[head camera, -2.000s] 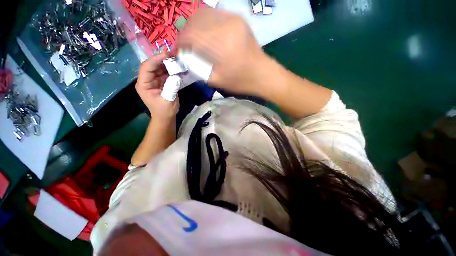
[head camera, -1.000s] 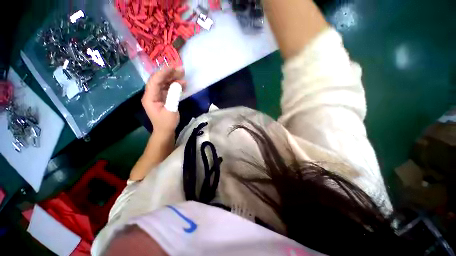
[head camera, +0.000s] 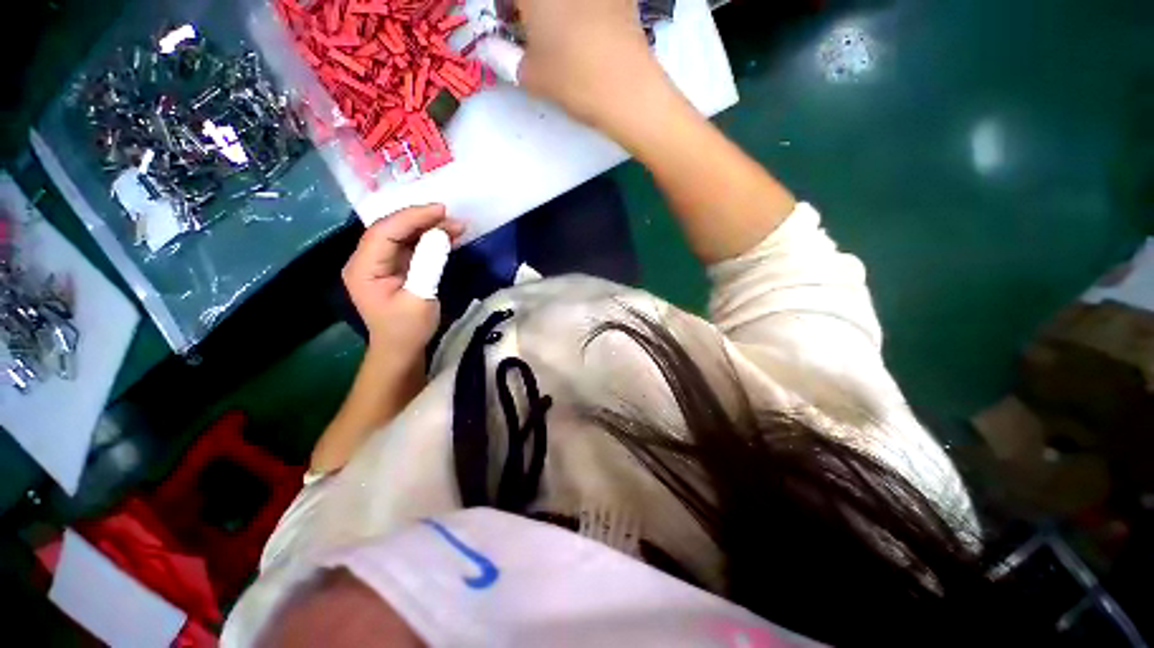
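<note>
My left hand (head camera: 395, 272) is at the near edge of the white board (head camera: 544, 165), fingers curled, with a white wrap on the thumb; whether it holds a small part I cannot tell. My right hand (head camera: 576, 51) is over the far part of the board, right of the heap of red tabs (head camera: 392, 57); its fingertips are largely hidden, so I cannot tell if they grip anything. Some dark tabs (head camera: 653, 13) show just beyond it at the top edge. Silver metal clips (head camera: 190, 127) lie heaped on clear plastic at the left.
A second white sheet (head camera: 70, 405) with silver pieces lies far left. A red stool (head camera: 228, 468) and red sheets with a white piece (head camera: 117, 595) are at lower left. Cardboard boxes (head camera: 1076, 405) stand on the green floor at right. Long hair hangs over the wearer's shirt.
My right hand moved from beside my left hand, out past the top edge, and is now back in view over the board. My left hand stays near the board's edge.
</note>
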